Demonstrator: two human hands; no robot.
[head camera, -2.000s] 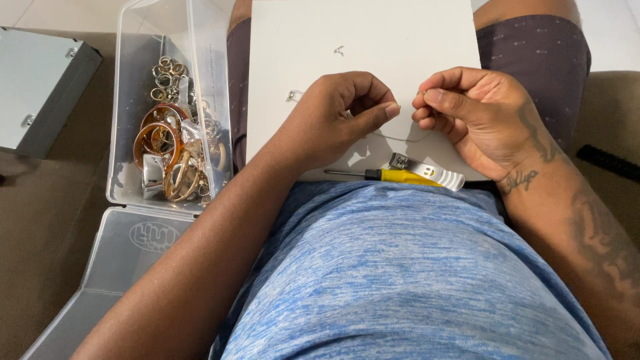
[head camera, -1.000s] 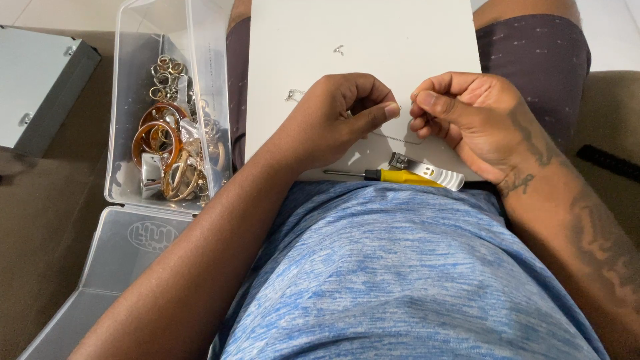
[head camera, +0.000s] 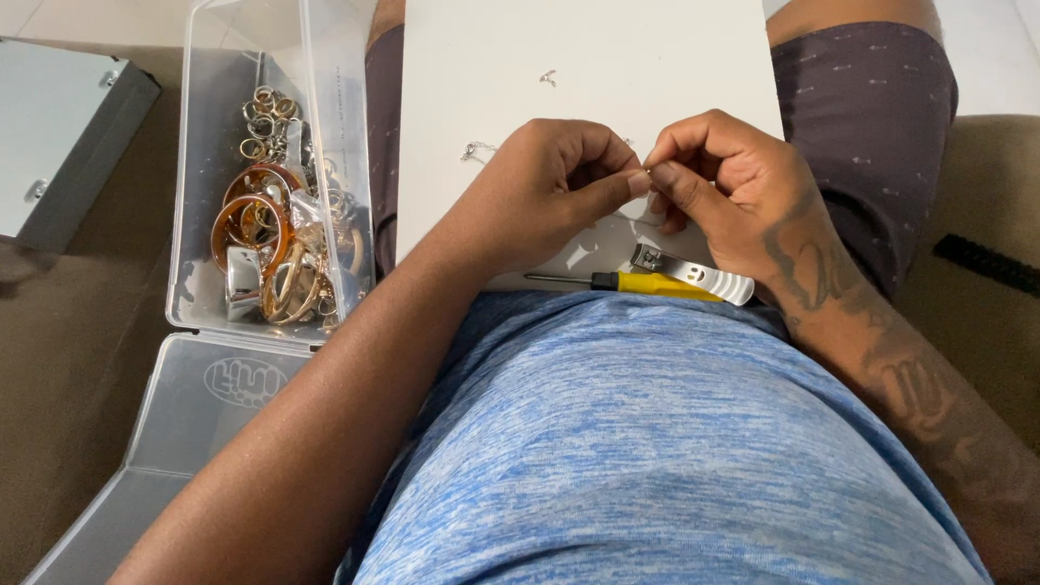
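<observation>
Over a white board (head camera: 487, 49) on my lap, my left hand (head camera: 561, 183) and my right hand (head camera: 719, 175) meet fingertip to fingertip. Both pinch a tiny gold-coloured piece (head camera: 648, 171), mostly hidden by the fingers. A thin chain (head camera: 638, 219) shows below the fingers; where it ends I cannot tell. Part of a fine silver chain (head camera: 478, 149) lies left of my left hand, and a small silver jewellery piece (head camera: 549, 79) lies farther up the board. Near my shirt, a metal nail clipper (head camera: 699, 274) rests across a yellow-handled screwdriver (head camera: 642, 283).
At left stands a clear plastic box (head camera: 180, 203) of rings, bangles (head camera: 252, 231) and other jewellery, its lid (head camera: 187, 406) folded open towards me. A grey case (head camera: 61, 138) with metal latches is at the far left. A black bristly strip (head camera: 987, 262) lies at the right.
My fingertips have come together, where a small gap showed between them before. The clipper and screwdriver have stayed in place.
</observation>
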